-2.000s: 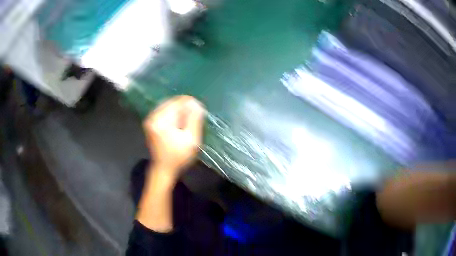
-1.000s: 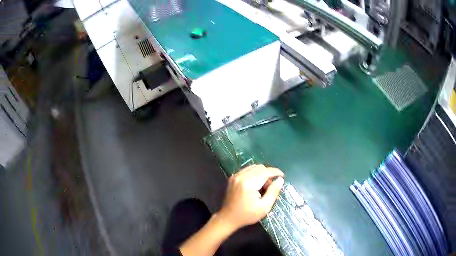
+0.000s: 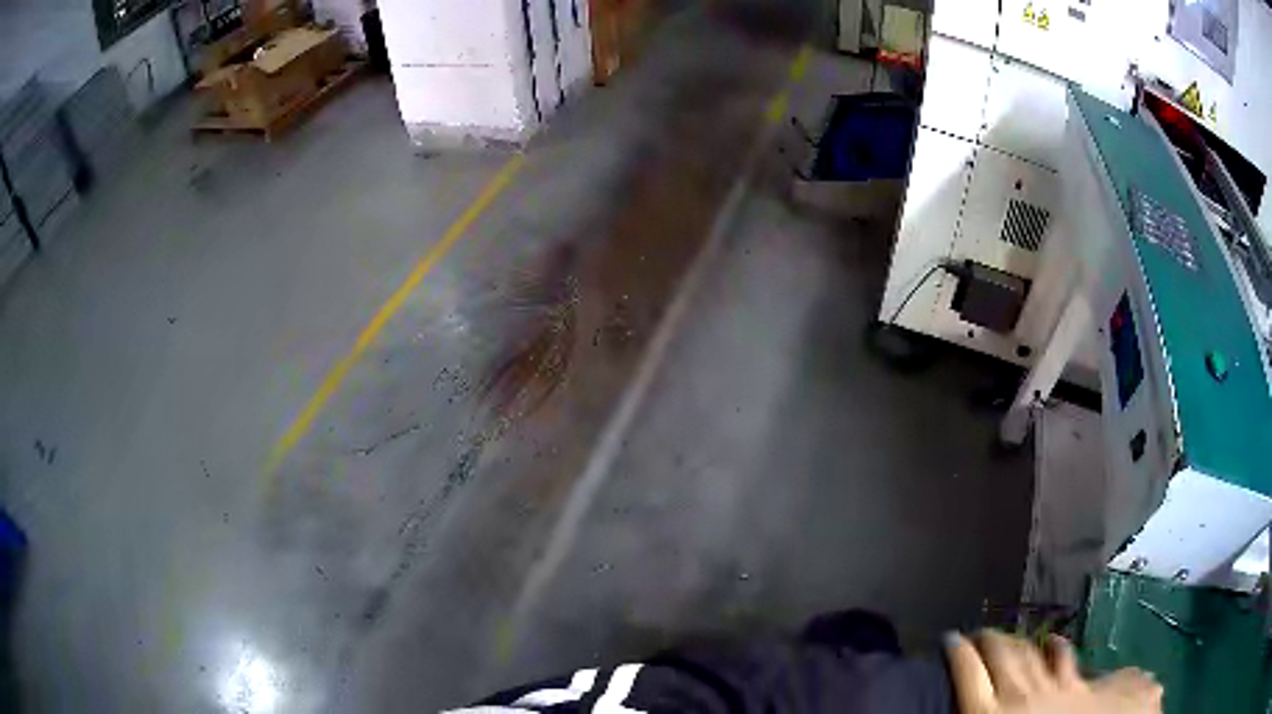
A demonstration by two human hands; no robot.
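My left hand (image 3: 1053, 681) is at the bottom right, at the near corner of the green-topped bench (image 3: 1186, 635). The bottom edge of the picture cuts it off. The backs of some fingers show, slightly blurred; I cannot tell whether anything is in the hand. A dark sleeve with white stripes (image 3: 614, 689) runs along the bottom edge towards it. A thin light tool (image 3: 1169, 618) lies on the bench just beyond the hand. My right hand is not in view.
The white machine (image 3: 963, 181) and its teal top with a green button (image 3: 1216, 366) stand at the right. Grey floor (image 3: 460, 558) with a yellow line (image 3: 398, 300) fills the middle and left. A white pillar (image 3: 467, 70) and cardboard boxes (image 3: 279, 77) are at the back.
The view has swung left from the bench to the floor and aisle. My left hand now shows at the bottom right. The purple-edged stack has left the picture.
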